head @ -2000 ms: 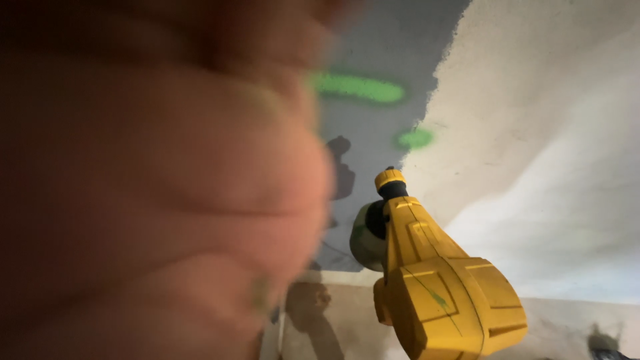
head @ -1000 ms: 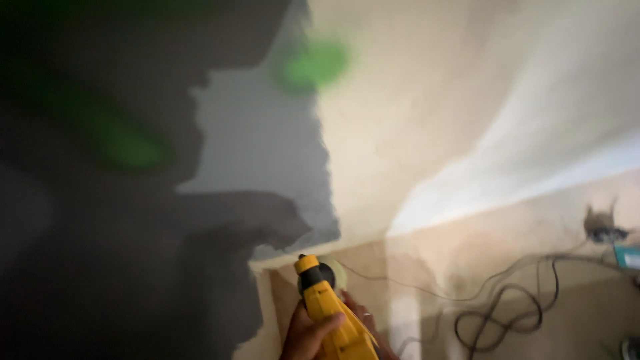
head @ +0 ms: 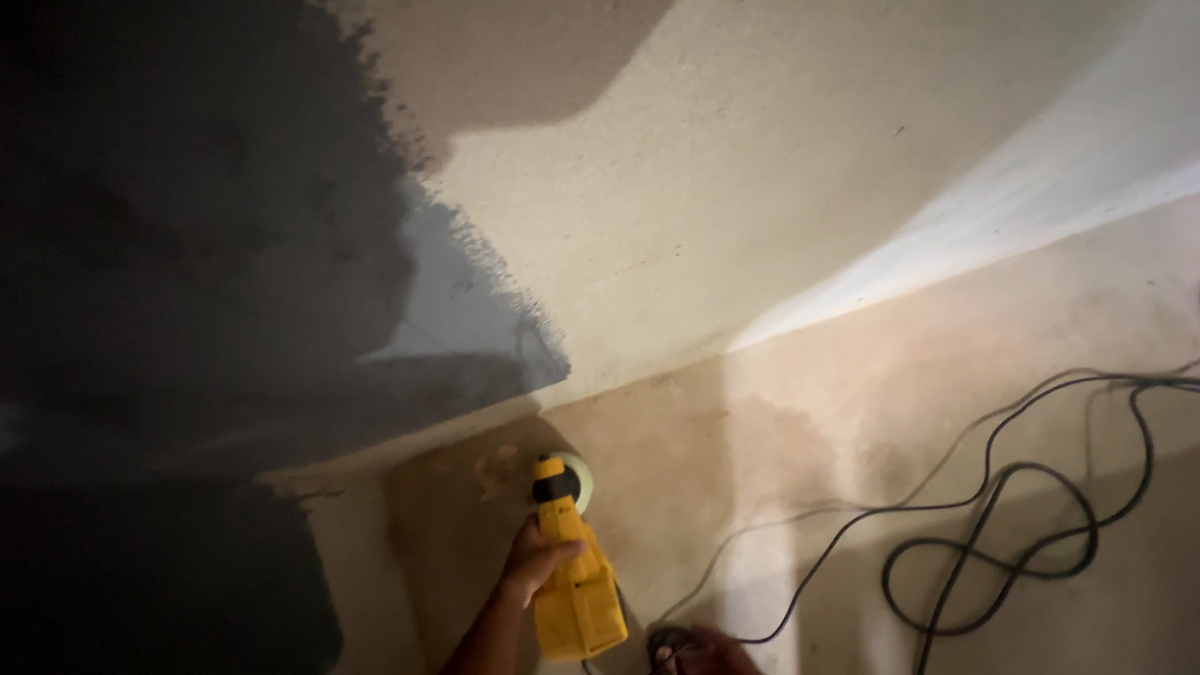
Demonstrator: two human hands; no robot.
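A yellow handheld paint sprayer (head: 578,586) with a black collar and yellow nozzle cap is held low, its nozzle towards the top of the picture. A pale round part (head: 579,483), seemingly its cup, shows behind the collar. My left hand (head: 539,564) grips the sprayer's body from the left, thumb across its top. At the bottom edge, a dark reddish shape (head: 717,653) touches a black cord; it may be my right hand, but it is cut off and too dim to tell. Beyond the sprayer stands a wall with dark grey paint (head: 464,305) beside a cream surface (head: 750,178).
A black cord (head: 1092,534) lies in loops on the floor (head: 656,450) at the right, running towards the dark reddish shape. The wall's lower edge (head: 647,375) slants up to the right. Large shadows fall over wall and floor.
The large blurred hand at the left two seconds ago is gone from there. One second ago, fingers showed on both sides of the sprayer; now only my left hand is plainly on it. The view has shifted.
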